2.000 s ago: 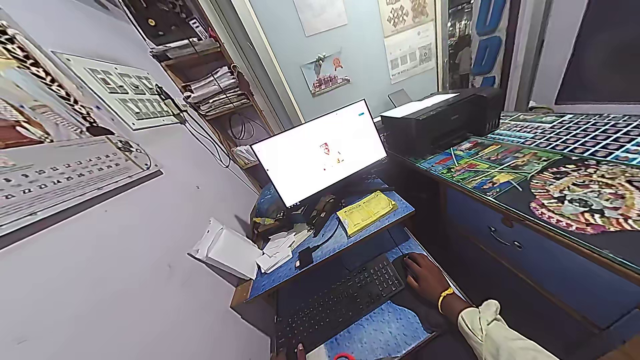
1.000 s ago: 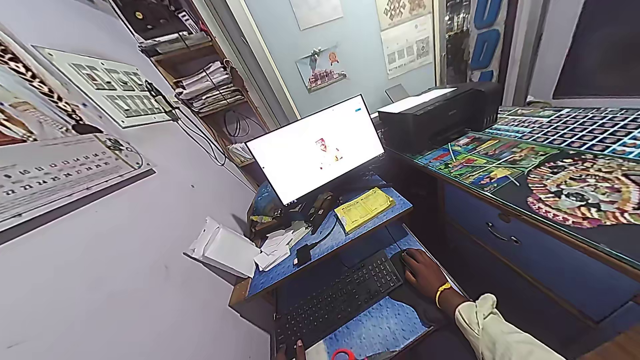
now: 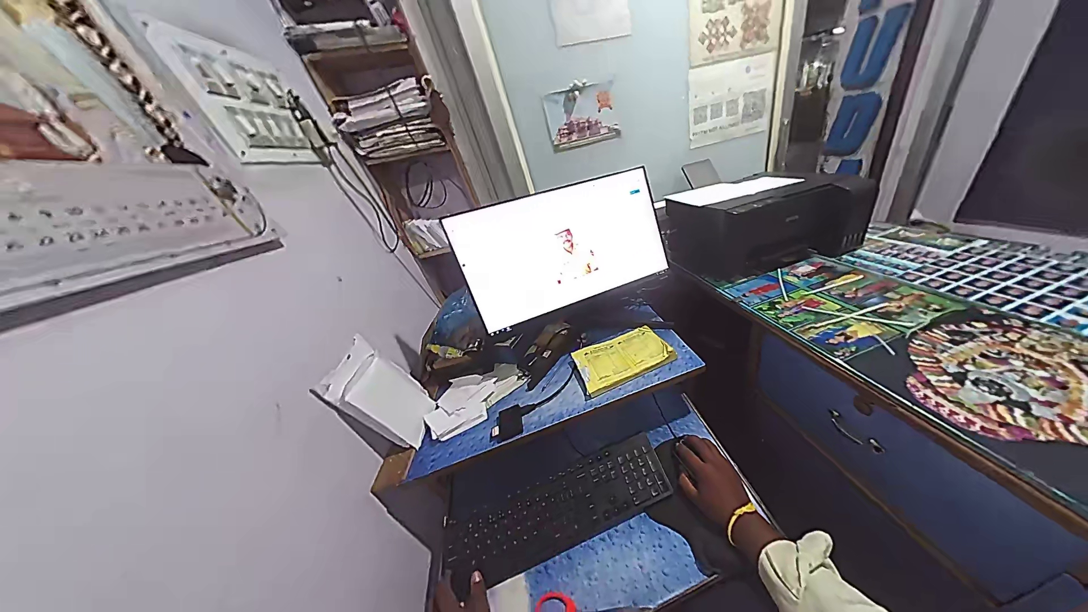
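My right hand (image 3: 710, 483), with a yellow band at the wrist, rests over a black computer mouse (image 3: 677, 450) at the right end of a black keyboard (image 3: 561, 501). At the keyboard's near left corner is my left hand (image 3: 463, 592), mostly cut off by the bottom edge, its thumb and a finger showing. Behind them a monitor (image 3: 557, 246) shows a mostly white screen with a small picture of a figure. A dark mouse pad (image 3: 693, 531) lies under the right wrist. Red scissor handles (image 3: 555, 602) show at the bottom edge.
On the blue desk shelf are a yellow printed pad (image 3: 625, 360), loose papers (image 3: 463, 404) and a black cable plug (image 3: 510, 422). A white packet (image 3: 374, 395) leans by the wall. A black printer (image 3: 769, 221) stands on the glass-topped counter (image 3: 901, 340) at right.
The figure on the monitor's screen looks different from the earlier frames. Both hands stay in about the same places.
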